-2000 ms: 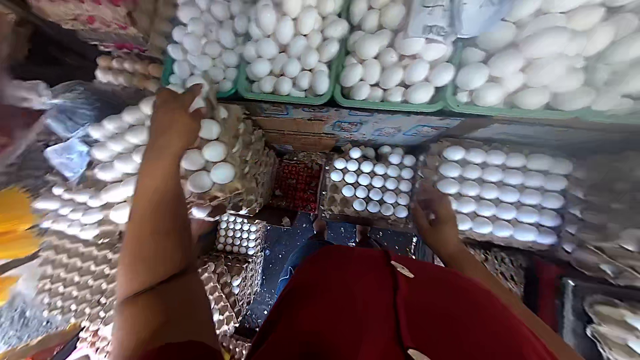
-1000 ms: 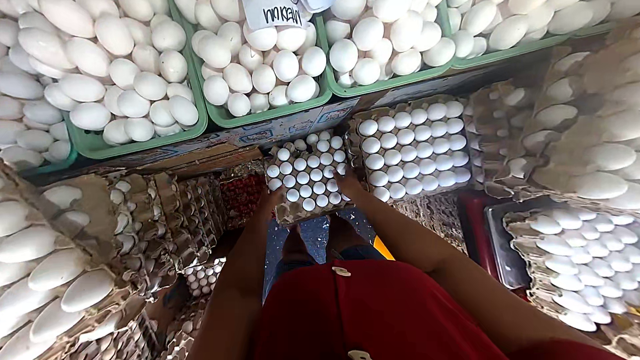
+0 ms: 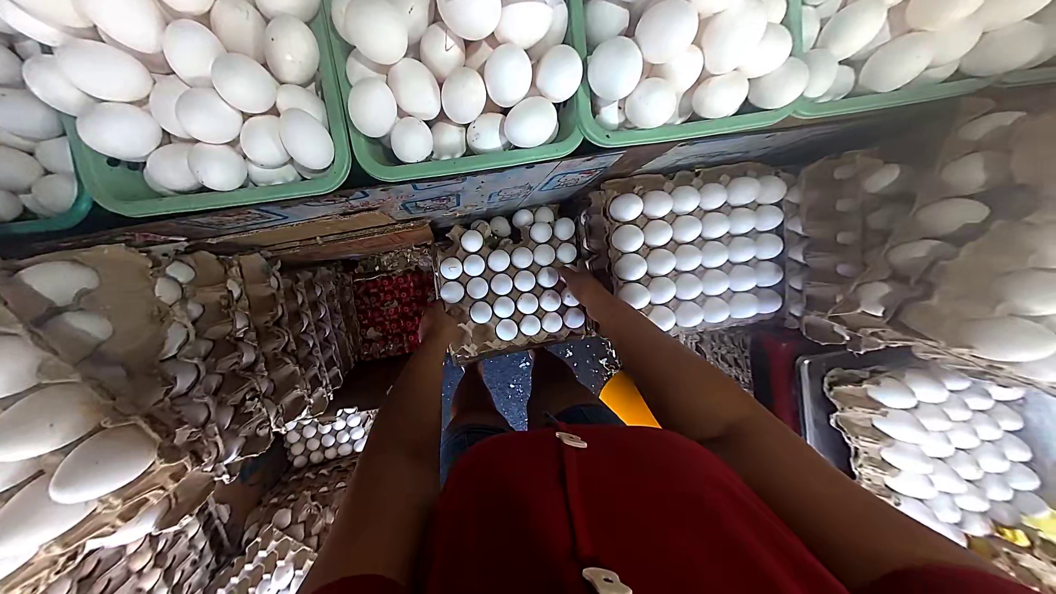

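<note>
A pulp egg tray point(image 3: 487, 340) with many white eggs and some bare cups sits in front of me, above my feet. My left hand point(image 3: 435, 322) is at its left edge, the fingers mostly hidden by the tray's side. On the opposite edge, my right hand point(image 3: 584, 290) has its fingers over the rim near the eggs. Just right of that hand stands a fuller tray of white eggs point(image 3: 700, 252). A red crate or tray of small red things point(image 3: 392, 312) lies left of the held tray.
Green plastic bins point(image 3: 462, 171) heaped with white eggs line the ledge ahead. Tall stacks of egg trays rise at the left point(image 3: 239, 346) and right point(image 3: 862, 247). Another tray of eggs point(image 3: 961, 445) is at lower right. Blue speckled floor point(image 3: 507, 384) shows around my legs.
My left hand has come from the egg stack at the left to the middle tray's left edge. My right hand has moved from the neighbouring tray to the middle tray's right edge.
</note>
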